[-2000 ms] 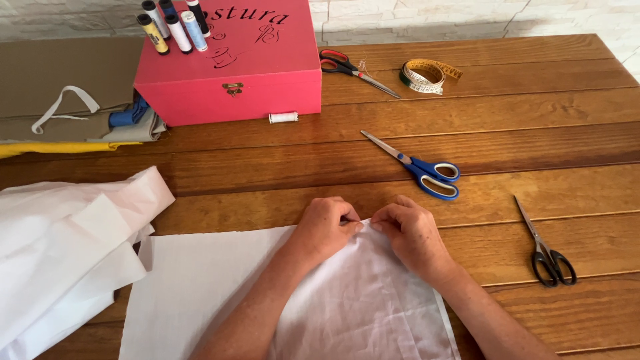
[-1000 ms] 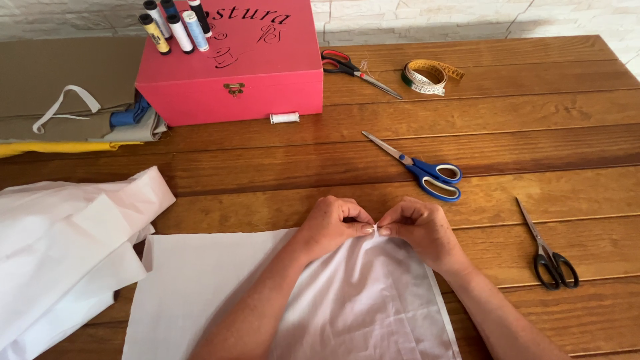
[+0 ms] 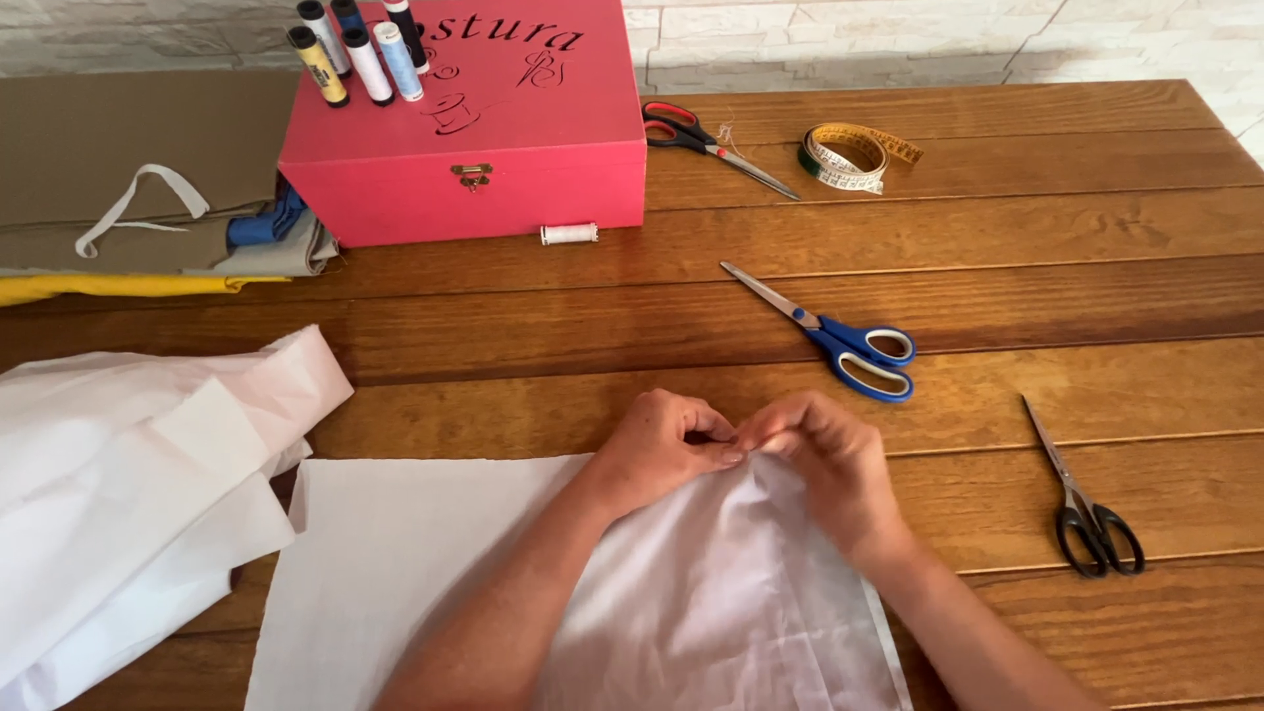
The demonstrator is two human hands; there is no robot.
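A piece of white fabric (image 3: 395, 543) lies on the wooden table, its far edge pinched up between both hands. My left hand (image 3: 667, 449) grips that edge with thumb and forefinger. Touching it at the fingertips, my right hand (image 3: 825, 459) is also closed on the fabric, which falls in creases below. Whether a pin or needle is between the fingers cannot be seen. Beyond the right hand lie blue-handled scissors (image 3: 829, 336), and black-handled scissors (image 3: 1086, 509) are farther right.
A pink wooden box (image 3: 474, 188) carries several thread spools (image 3: 370, 67). A white thread spool (image 3: 570, 234) lies before it. Red-and-black scissors (image 3: 716, 148) and a coiled tape measure (image 3: 844, 160) are at the back. Bunched white fabric (image 3: 128, 494) and folded fabrics (image 3: 118, 128) are at left.
My right hand has turned and its fingers have risen slightly at the pinched edge. The left hand has stayed nearly in place.
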